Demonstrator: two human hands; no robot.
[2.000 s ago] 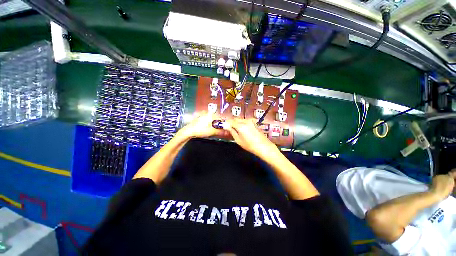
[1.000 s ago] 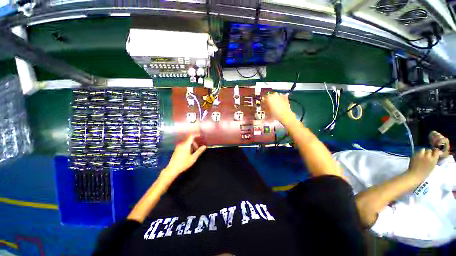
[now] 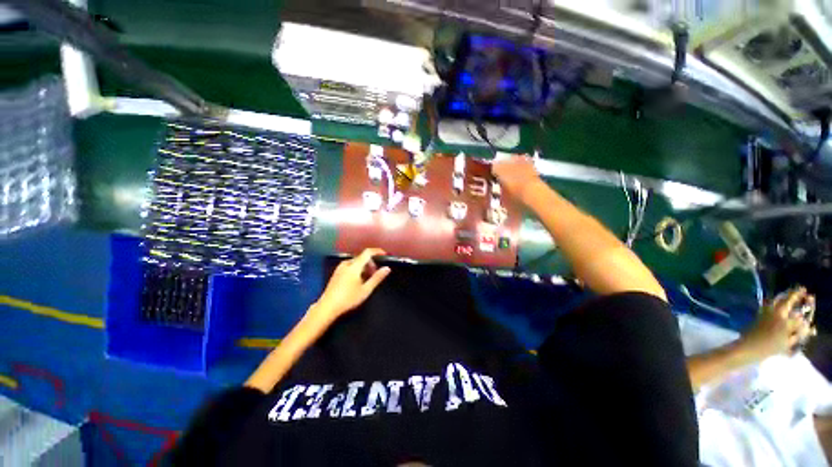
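The red-brown test board (image 3: 401,233) lies on the bench in front of me, with white fittings in rows. My right hand (image 3: 518,175) is at the board's far right corner, by a fitting. It is blurred, and I cannot see whether it holds anything. My left hand (image 3: 356,281) rests at the board's near left edge, fingers slightly bent, with no object visible in it. The filled blister tray (image 3: 230,199) with rows of dark pieces lies left of the board.
A blue crate (image 3: 162,345) with dark units sits below the tray. A shiny clear tray stack (image 3: 32,160) is at far left. A white-grey box (image 3: 351,68) and a monitor (image 3: 497,77) stand behind the board. A person's hand (image 3: 786,321) and white top are at right.
Both hands were together at the board's near edge. My right hand then went to the far right corner and stays there. My left hand moved back to the near left edge. The view shifted.
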